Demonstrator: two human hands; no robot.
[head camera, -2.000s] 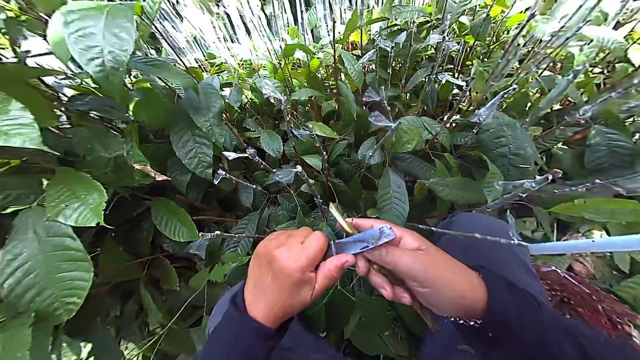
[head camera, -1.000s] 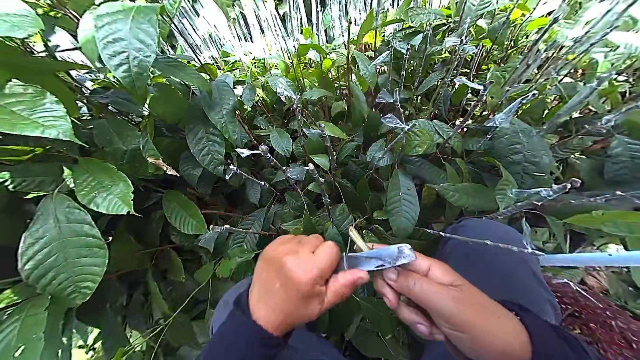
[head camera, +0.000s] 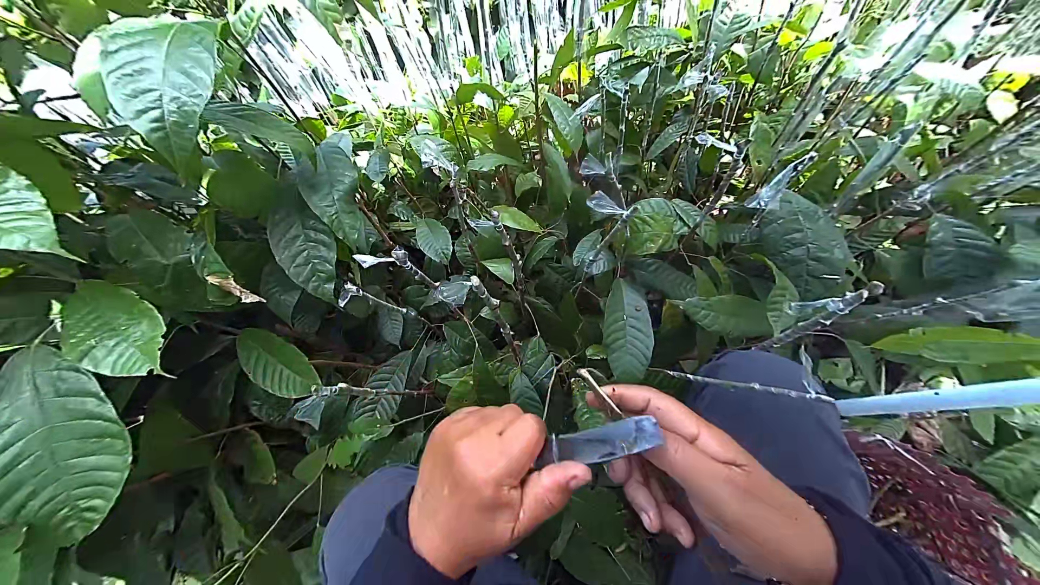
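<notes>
My left hand (head camera: 487, 483) is closed around the near end of a short blade (head camera: 611, 439), whose broad bluish-grey face points right. My right hand (head camera: 699, 467) is just beyond the blade's tip, its thumb and forefinger around a thin pale cut stem (head camera: 600, 392). The stem rises from behind the blade; its lower part is hidden by the blade and fingers. The other fingers of the right hand are curled below the blade. Whether the blade touches the stem cannot be told.
Leafy seedlings surround the hands, several cut stems (head camera: 487, 292) bearing clear plastic wrap. At the right, a light blue tube (head camera: 942, 399) lies near my knee (head camera: 780, 414), beside dark red plant matter (head camera: 934, 496). Tall plastic-covered shoots (head camera: 634, 106) stand behind.
Both hands remain low in front of the plants. The blade has turned from a steeper slant to a flatter one, and the right hand's lower fingers are spread more. The view has shifted slightly.
</notes>
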